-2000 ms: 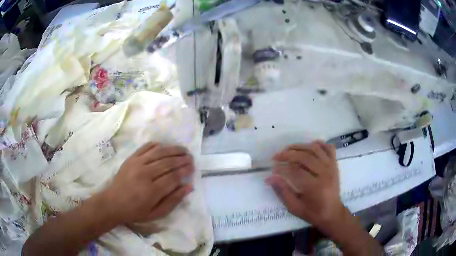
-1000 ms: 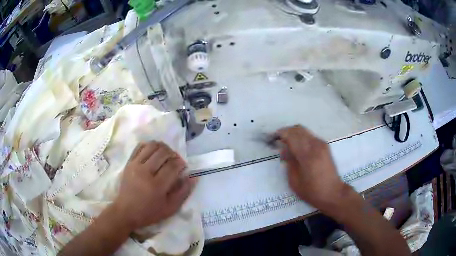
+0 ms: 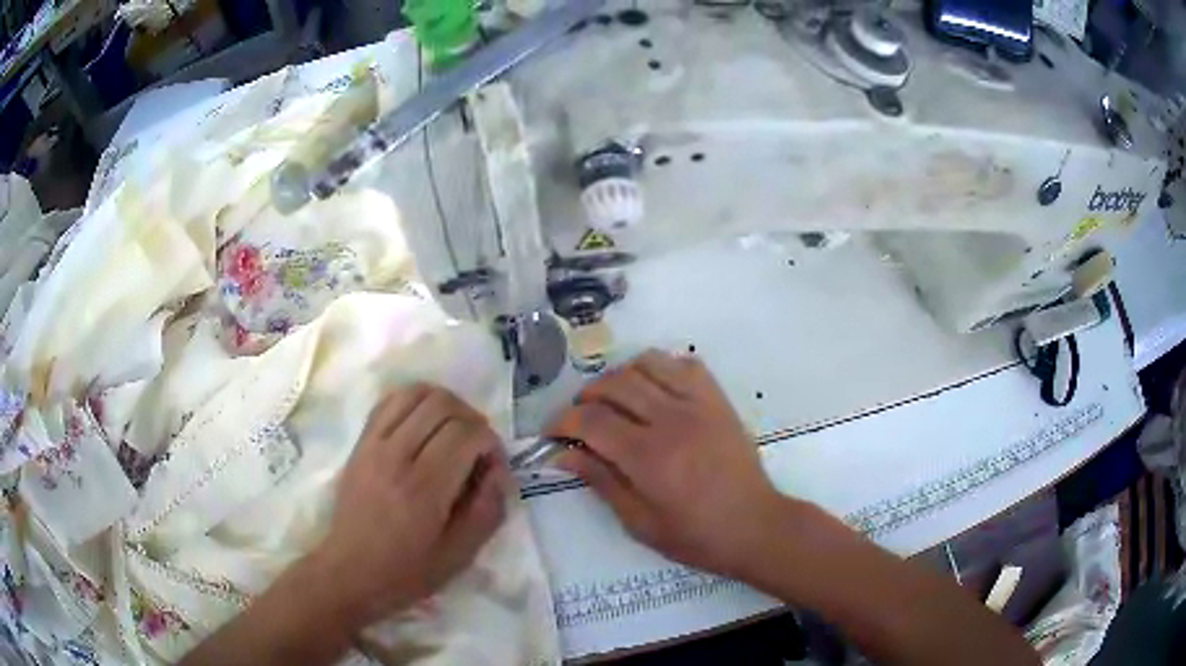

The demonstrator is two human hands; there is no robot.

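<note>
The cream floral garment piece [image 3: 273,429] lies in a large heap left of the needle area and over the table's front edge. My left hand [image 3: 423,494] grips the cloth near its right edge with curled fingers. My right hand [image 3: 670,468] is closed around the thread snips, mostly hidden by the fingers. The shiny blades of the snips [image 3: 536,453] point left at the cloth edge beside my left fingertips. The white strip at that edge is mostly covered. Whether the blades touch thread or strip cannot be told.
The off-white machine head [image 3: 832,163] spans the back, with its presser foot area [image 3: 527,358] just behind my hands. A long metal bar [image 3: 455,98] crosses at upper left, near a green spool [image 3: 442,26]. Black-handled scissors [image 3: 1060,371] lie right. A measuring tape [image 3: 962,475] runs along the front edge.
My right hand picked up the snips from the bed and moved left to the cloth edge. My left hand stayed on the cloth. The white strip is now largely covered.
</note>
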